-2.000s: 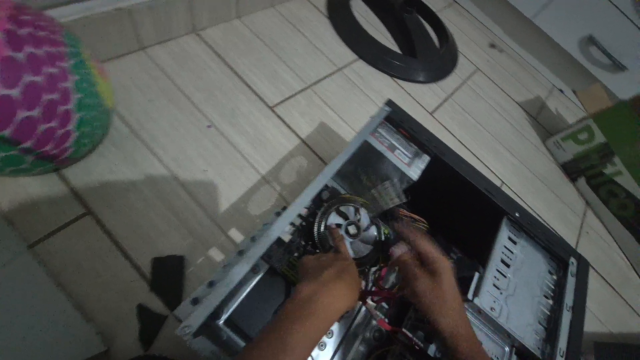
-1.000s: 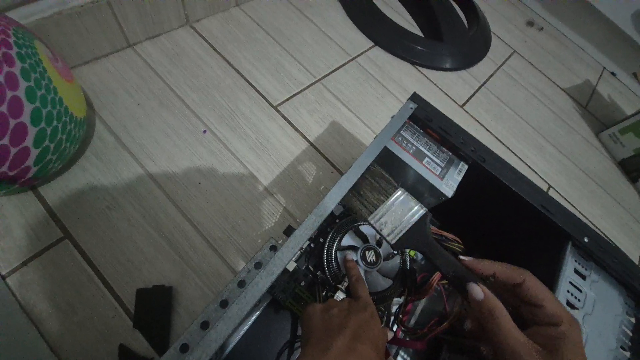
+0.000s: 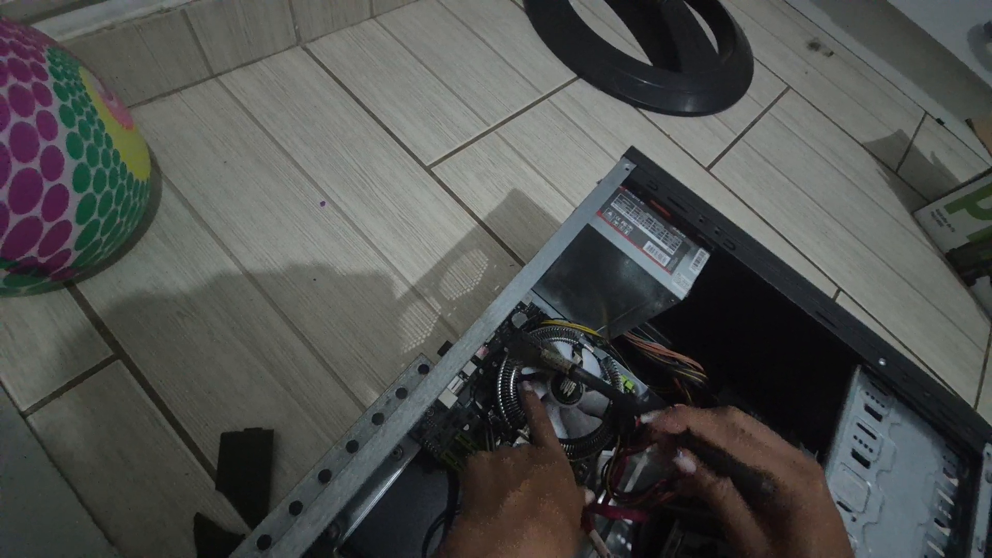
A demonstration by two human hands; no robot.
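An opened desktop computer case (image 3: 496,302) lies on the floor. Inside it is a round CPU cooler (image 3: 593,422) with pale fan blades and a ribbed metal ring. The index fingertip of my left hand (image 3: 519,496) rests on the fan; the other fingers are bent. My right hand (image 3: 744,480) grips a paintbrush (image 3: 593,378) by its dark handle, with the brush seen edge-on across the fan's upper part and its bristles at the ring's upper left. Red and dark cables (image 3: 632,484) run between my hands. The brush's handle end is partly hidden by my fingers.
The power supply (image 3: 620,267) sits at the case's upper corner, a metal drive cage (image 3: 891,457) at right. A black oval plastic ring (image 3: 682,97) lies beyond the case. At left stands a colourful dotted round object (image 3: 70,170); dark flat pieces (image 3: 246,465) lie lower left. A box (image 3: 957,217) is at right.
The brush has turned from broad side to edge-on and its bristles now lie over the cooler's ring. Two seconds ago both hands were at the fan; my left finger still touches it.
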